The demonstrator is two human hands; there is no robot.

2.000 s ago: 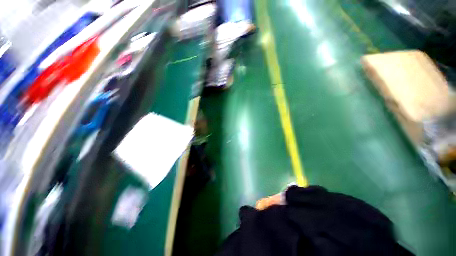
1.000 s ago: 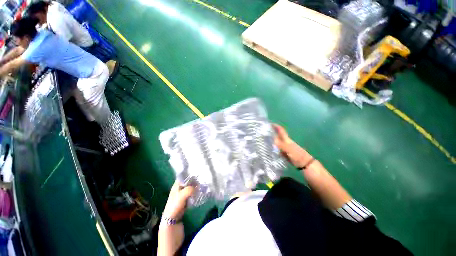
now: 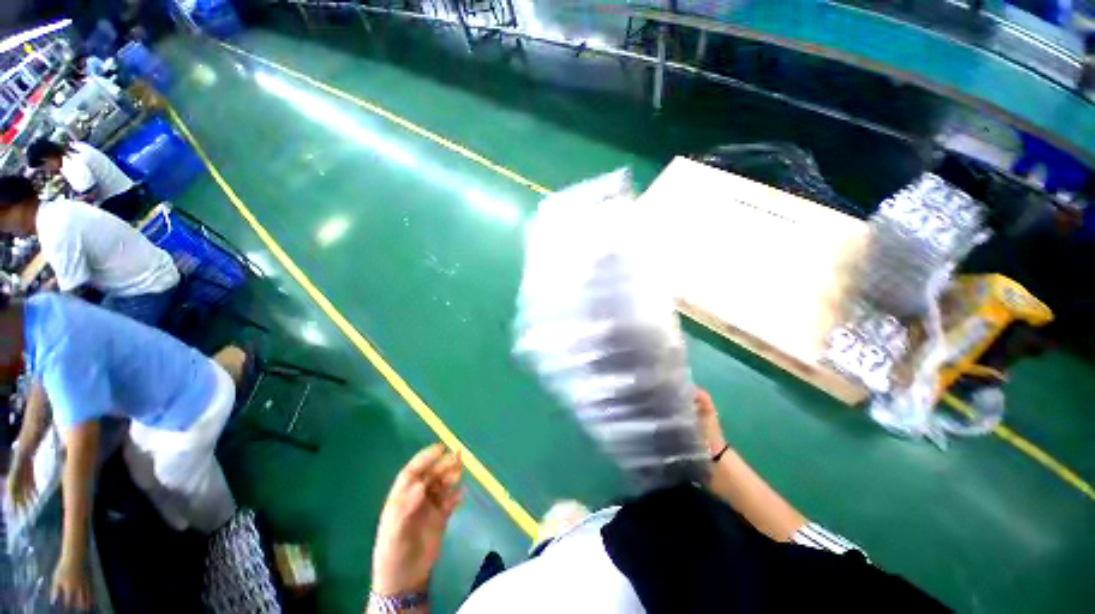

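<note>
A stack of clear blister trays (image 3: 612, 336), shiny and blurred, is held tilted over the floor in front of me. My right hand (image 3: 706, 426) grips its lower right edge, with the fingers mostly hidden behind the stack. My left hand (image 3: 426, 486) is raised to the left of the stack, apart from it and empty, with its fingers loosely curled.
A pale wooden board or pallet (image 3: 769, 270) lies ahead right, with more trays (image 3: 931, 234), loose plastic wrap and a yellow pallet truck (image 3: 991, 318) at its end. Several people work at the left; a stool (image 3: 288, 402) stands beside one (image 3: 132, 372). A bench (image 3: 865, 54) runs behind.
My left hand has let go of the tray stack and moved away. The stack has turned from lying wide to standing steeply in my right hand. The view has turned right.
</note>
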